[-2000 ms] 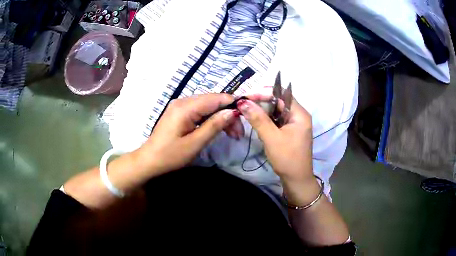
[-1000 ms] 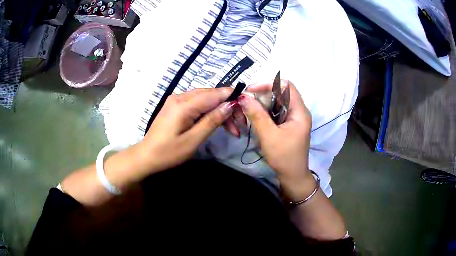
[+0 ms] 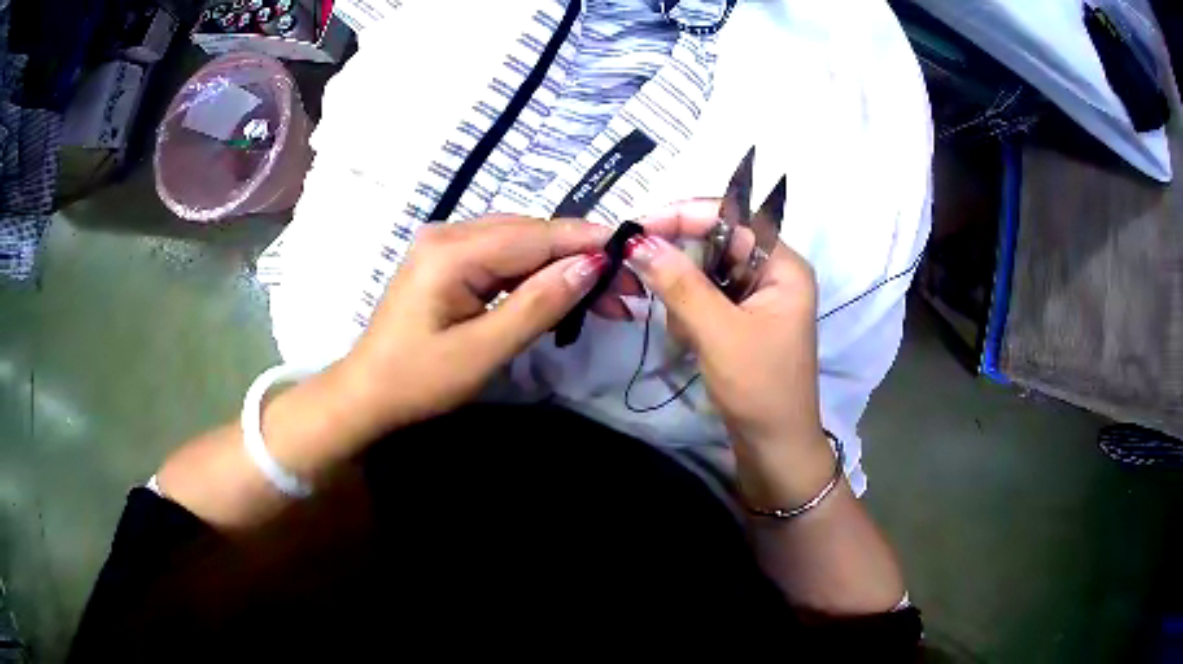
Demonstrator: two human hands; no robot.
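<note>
My left hand (image 3: 454, 305) and my right hand (image 3: 733, 324) meet over my lap, and their fingertips pinch a short black strip (image 3: 580, 305). My right hand also holds metal snips (image 3: 750, 214), blades pointing up and slightly apart. A dark thread (image 3: 645, 370) loops below my fingers, and more thread runs right over the white cloth (image 3: 830, 143). No needle can be made out. The striped garment (image 3: 649, 78) with black trim (image 3: 503, 123) lies on my lap, its black label (image 3: 607, 175) just beyond my fingers.
A pinkish translucent tub (image 3: 234, 136) stands left of the lap. An open box of spools (image 3: 266, 23) is beyond it. A blue-edged grey-brown bin (image 3: 1090, 285) is at the right, below a white-covered surface (image 3: 1038, 78) with a dark object on it. The floor (image 3: 156, 350) is green.
The black strip has turned and its end now hangs below my fingertips. The snips' blades have shifted slightly right and show farther apart than one second ago.
</note>
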